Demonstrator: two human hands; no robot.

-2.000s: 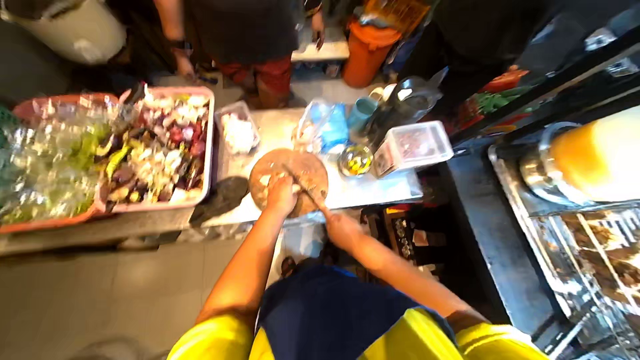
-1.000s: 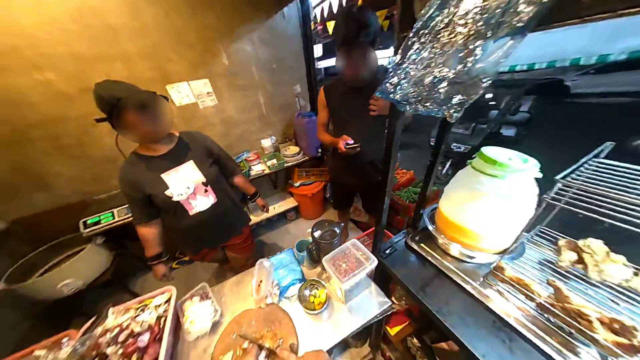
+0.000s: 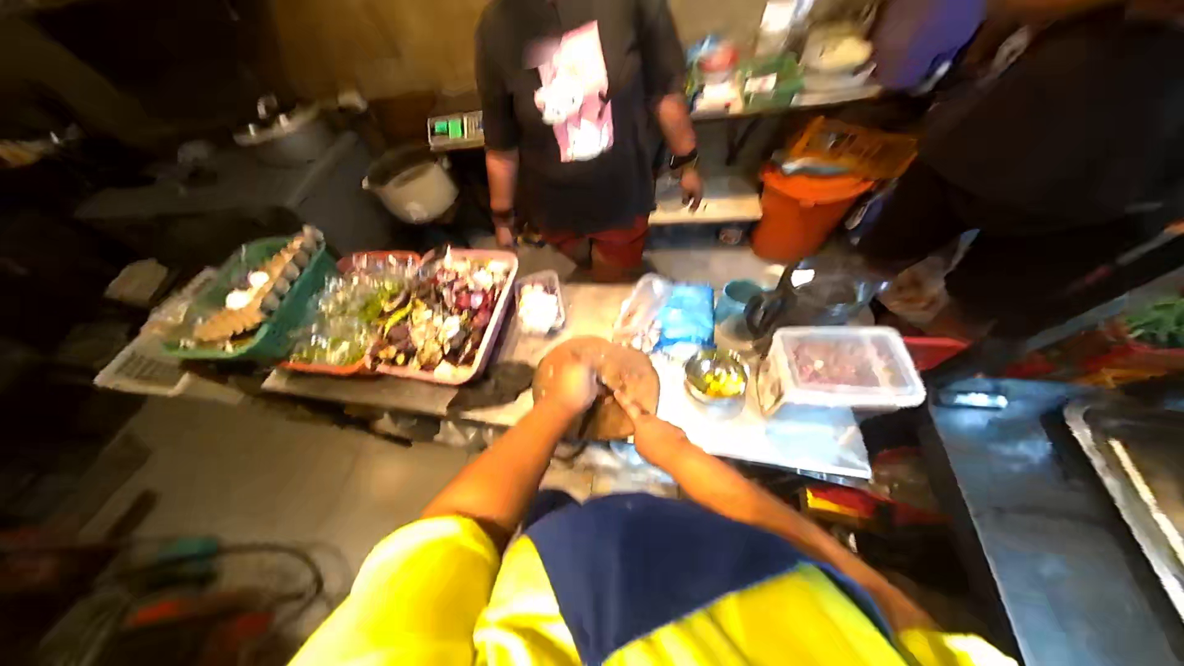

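A round wooden chopping board point(image 3: 555, 361) lies on the work table. My left hand point(image 3: 575, 384) is at the board's middle, blurred, with its fingers over something dark, perhaps the knife blade. My right hand point(image 3: 655, 437) is at the board's lower right edge; what it holds is too blurred to make out. To the right of the board stands a metal bowl point(image 3: 717, 377) with yellow and green pieces. Behind the board lie a blue plastic bag point(image 3: 686, 314) and a clear bag. A small clear tub point(image 3: 540, 303) of white pieces is at the back left.
A pink tray point(image 3: 507, 310) of onions and mixed vegetables and a green basket point(image 3: 324, 268) with an egg carton stand left. A lidded plastic box point(image 3: 846, 367) stands right. A person point(image 3: 573, 102) stands across the table; another is at the right. An orange bin point(image 3: 803, 215) is behind.
The view has swung widely, up and back down. Both hands are still at the board. The knife seen on the board earlier cannot be made out clearly now.
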